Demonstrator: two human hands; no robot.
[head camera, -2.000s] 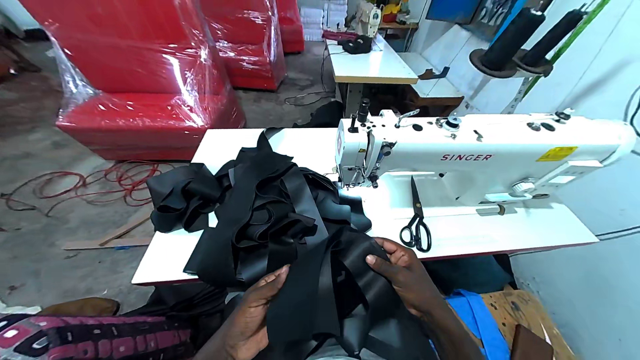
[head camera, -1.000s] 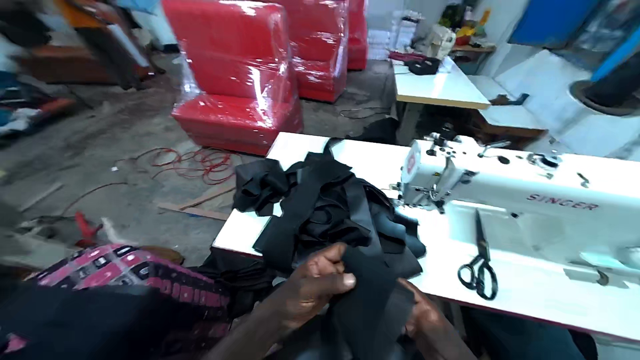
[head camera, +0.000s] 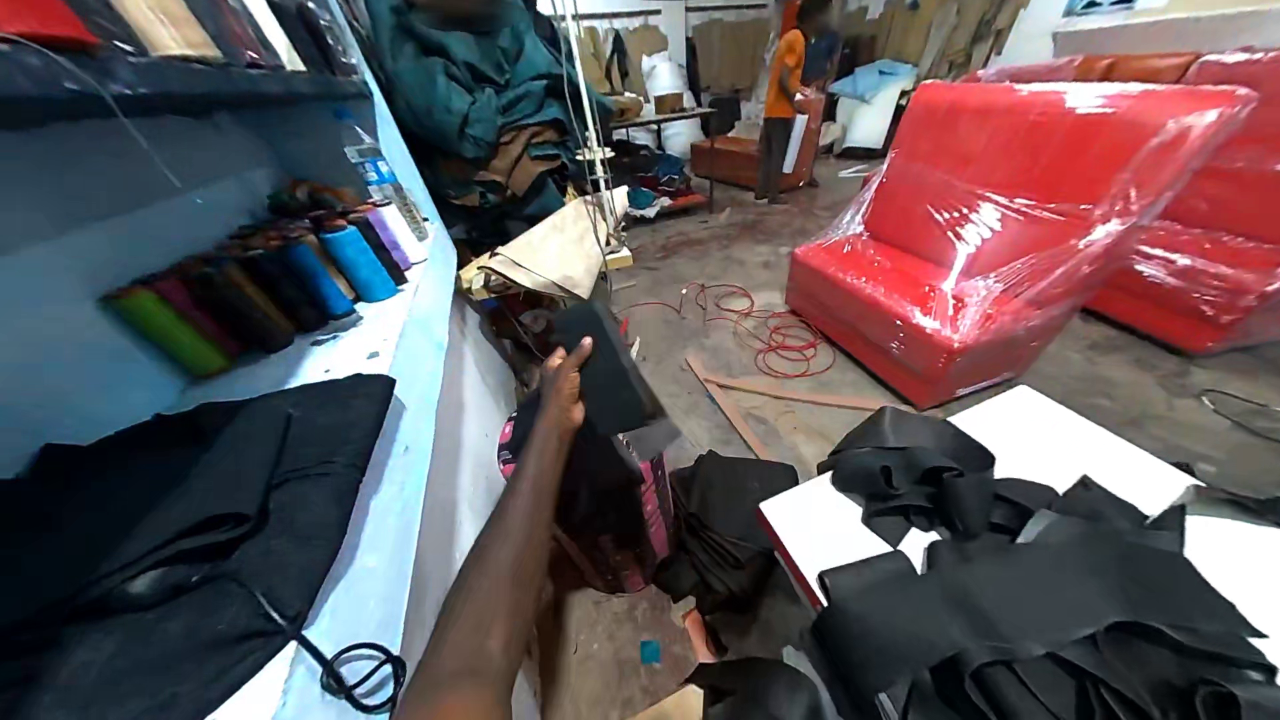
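Observation:
My left hand (head camera: 567, 385) reaches forward at the middle, its thumb and fingers closed on a flat black strip of material (head camera: 603, 370), which hangs beside the pink and black patterned cloth (head camera: 655, 505). Black strips in a loose heap (head camera: 1040, 600) lie on the white sewing table (head camera: 1045, 430) at the lower right. More folded black material (head camera: 730, 510) lies low between the table and the patterned cloth. My right hand is out of view, as are the sewing machine and the scissors.
Thread cones (head camera: 350, 258) and black cloth (head camera: 200, 520) lie on the shelf at the left. Red seats in clear plastic wrap (head camera: 960, 240), a red hose (head camera: 790, 340) and wooden strips (head camera: 735, 405) are on the floor ahead. A person in orange (head camera: 785, 100) stands far back.
The view has swung far left. My left hand, over the lap beside the heap before, now reaches out to the left of the table with black material. My right hand has left the view.

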